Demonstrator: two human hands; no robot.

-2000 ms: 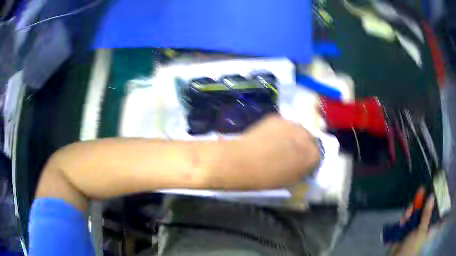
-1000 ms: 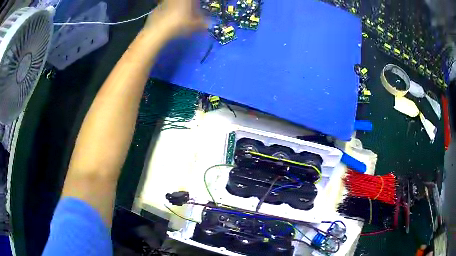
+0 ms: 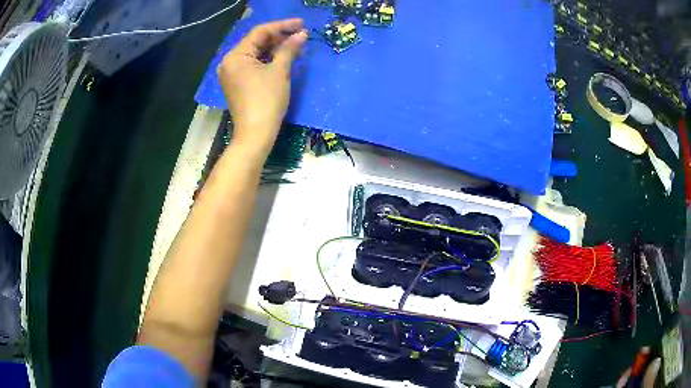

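My left hand (image 3: 257, 83) is over the blue sheet's left part. Its thumb and index fingertips pinch the dark leads of a small green circuit board (image 3: 341, 35) with yellow parts. My right hand (image 3: 650, 373) is mostly cut off at the lower right edge, its fingers around the orange-red trigger of the soldering gun (image 3: 640, 364). A white power strip housing (image 3: 519, 227) holds black socket modules (image 3: 424, 276) in two bays. Blue, brown and yellow-green wires cross them. An end circuit board (image 3: 515, 356) with a round blue part lies at the lower right. A black block (image 3: 277, 292) sticks out left.
The blue sheet (image 3: 424, 83) bears more circuit boards at the top. Green wires (image 3: 284, 155) and another board (image 3: 326, 142) lie at its lower edge. Red wires (image 3: 576, 265), black wires (image 3: 568, 303) and masking tape (image 3: 608, 97) are at right. A fan (image 3: 29, 110) stands at left.
My left arm has swung from across the housing up to the blue sheet. Its fingertips have closed on the board's leads. My right hand and the gun remain at the lower right edge.
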